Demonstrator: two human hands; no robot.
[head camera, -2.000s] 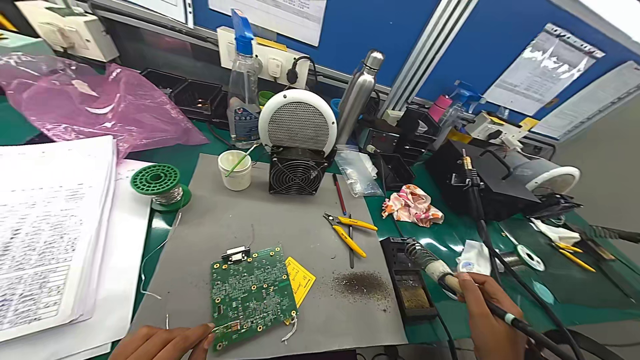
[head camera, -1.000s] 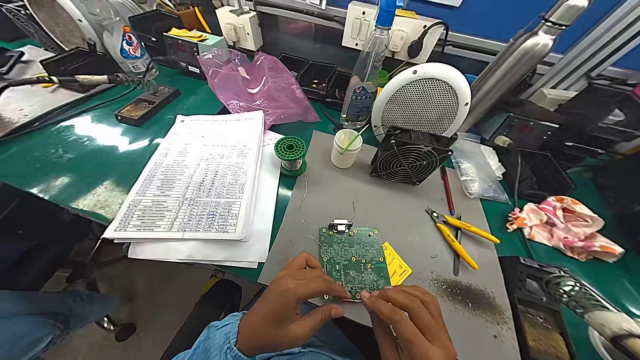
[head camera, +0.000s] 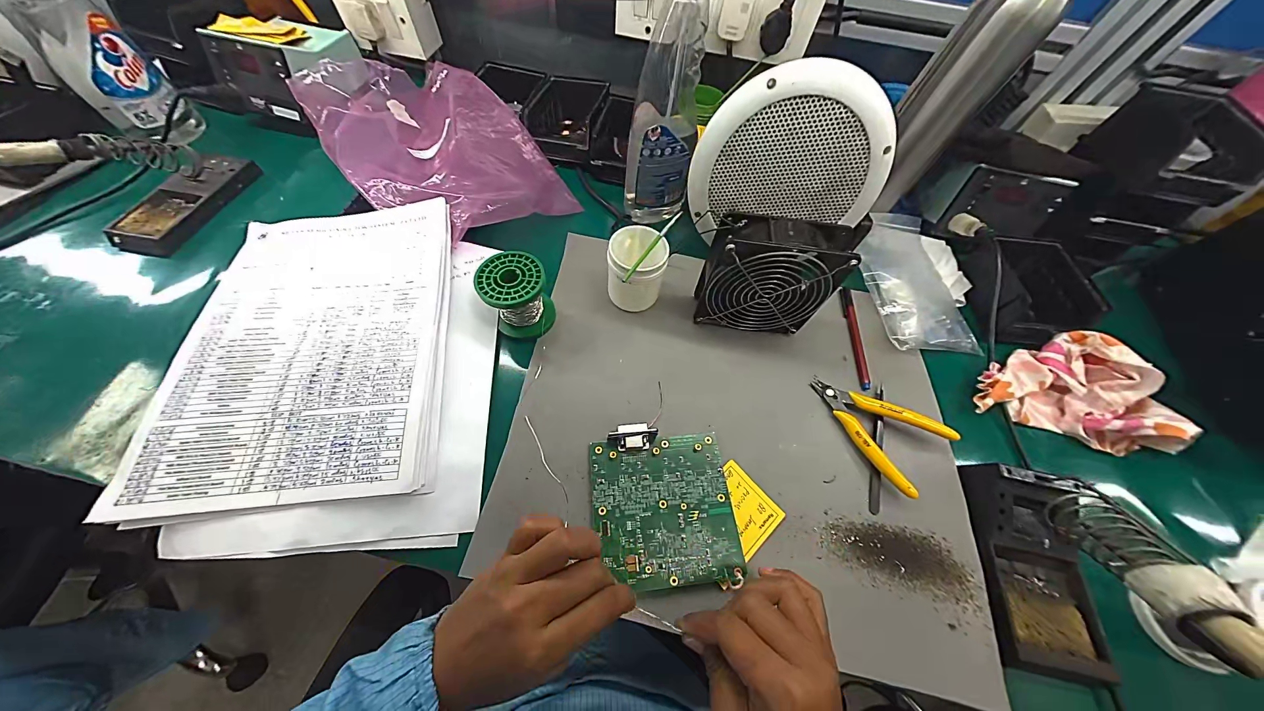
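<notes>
A green circuit board (head camera: 667, 513) with a D-sub connector (head camera: 632, 436) on its far edge lies on the grey mat, and part of a yellow label (head camera: 754, 512) shows beneath its right side. My left hand (head camera: 538, 612) is at the board's near left corner, its fingers closed on a thin wire. Just below the near right corner, my right hand (head camera: 765, 637) pinches the other end of a thin light wire (head camera: 654, 619) that spans between both hands. Solder wire (head camera: 546, 459) trails over the mat from near the green spool (head camera: 513, 294).
Yellow-handled cutters (head camera: 879, 434) lie over dark tweezers right of the board, near brown debris (head camera: 899, 563). A white cup (head camera: 637, 269) and black fan (head camera: 775, 276) stand behind. Stacked papers (head camera: 296, 365) lie left; a soldering iron (head camera: 1165, 583) rests in its stand at right.
My right hand has left the soldering iron, which now sits in its stand, and has come to the board's near edge. The view has swung left. Both hands now hold wire just below the board.
</notes>
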